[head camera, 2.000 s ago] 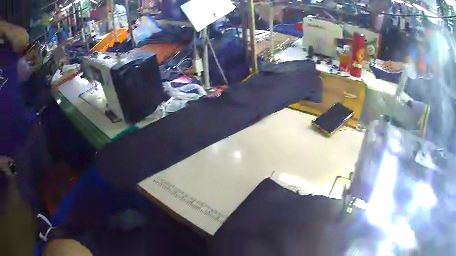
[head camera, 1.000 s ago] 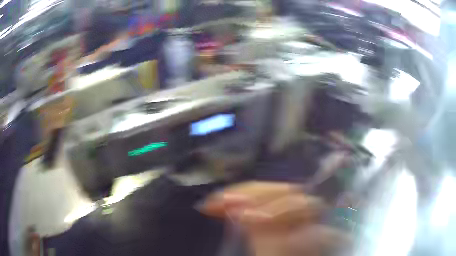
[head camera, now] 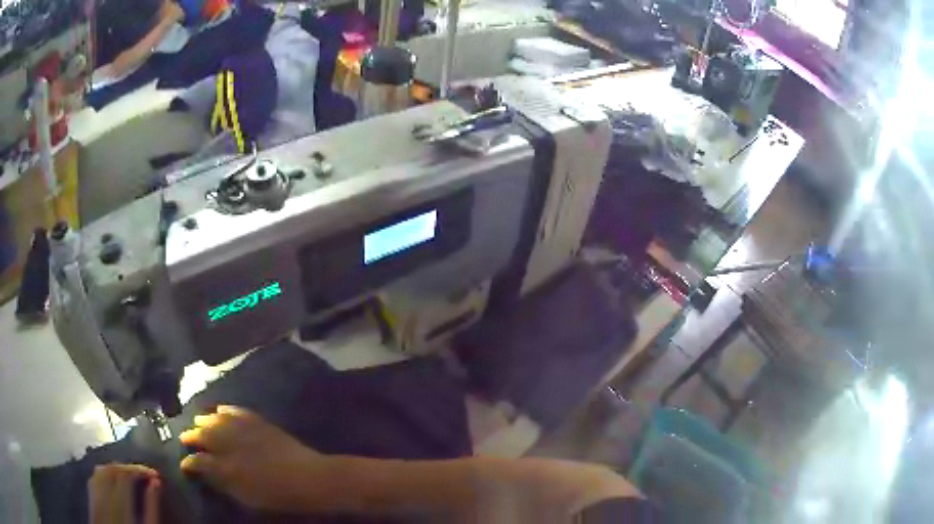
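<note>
A dark garment piece point(head camera: 348, 399) lies under the left end of the lockstitch machine point(head camera: 338, 235), which shows green ZOJE letters and a lit screen. The presser foot and needle point(head camera: 160, 424) are lit, above the cloth. My right hand point(head camera: 251, 455) lies on the cloth just right of the presser foot, fingers pointing left; its forearm crosses from the right. My left hand point(head camera: 125, 493) is at the bottom edge, partly cut off, on the cloth in front of the needle. Whether its fingers pinch the cloth cannot be told.
A bundle of dark cut pieces point(head camera: 655, 210) lies right of the machine head. A light blue basket point(head camera: 696, 466) stands at the lower right, near a stool point(head camera: 783, 312). A striped garment point(head camera: 246, 97) and a dark flask point(head camera: 387, 77) are behind the machine. A person's arm shows at upper left.
The view has swung right to the machine and steadied. My right hand has moved left from in front of the machine to beside the presser foot. My left hand now shows more clearly.
</note>
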